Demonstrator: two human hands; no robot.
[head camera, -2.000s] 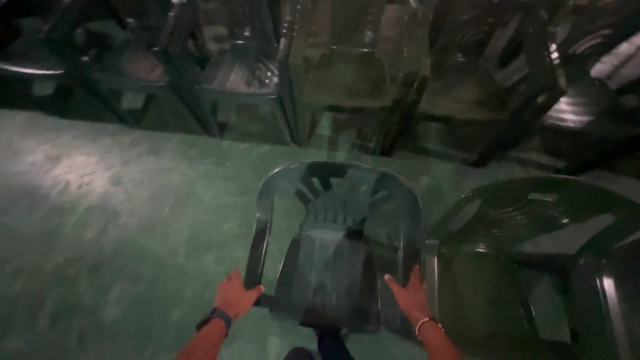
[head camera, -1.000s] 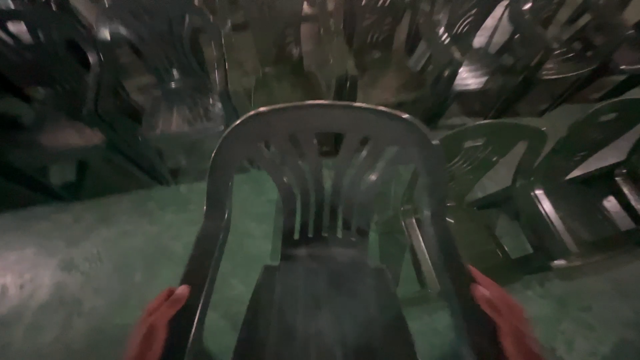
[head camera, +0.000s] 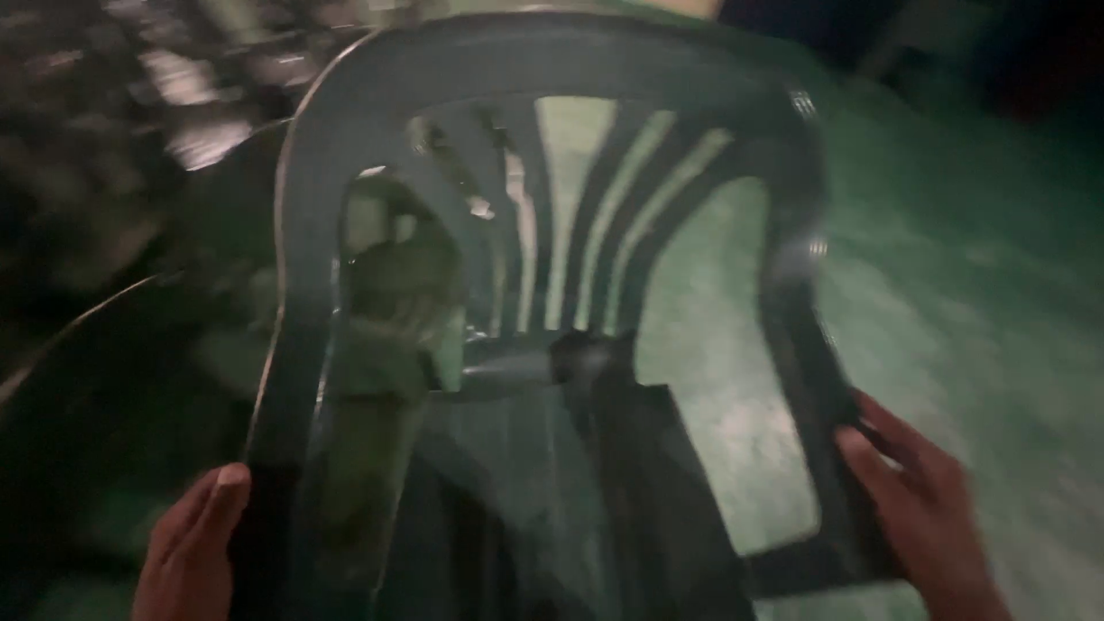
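Note:
A dark plastic armchair (head camera: 552, 65) with a slatted back fills the middle of the head view, its seat towards me and its backrest farther off. My left hand (head camera: 194, 543) grips the outer side of the left armrest, thumb on top. On the other side my right hand (head camera: 923, 500) holds the right armrest, its thumb against the edge and part of the fingers hidden behind it. The picture is blurred by motion.
More dark plastic chairs (head camera: 95, 345) stand close along the left, blurred and dim. Green floor (head camera: 966, 285) with light patches shows on the right and through the chair's openings. Dark shapes at the top right cannot be made out.
The held chair has come up closer to me, both hands still at its armrests. The view has swung strongly, so the other chairs now lie on the left instead of ahead and right.

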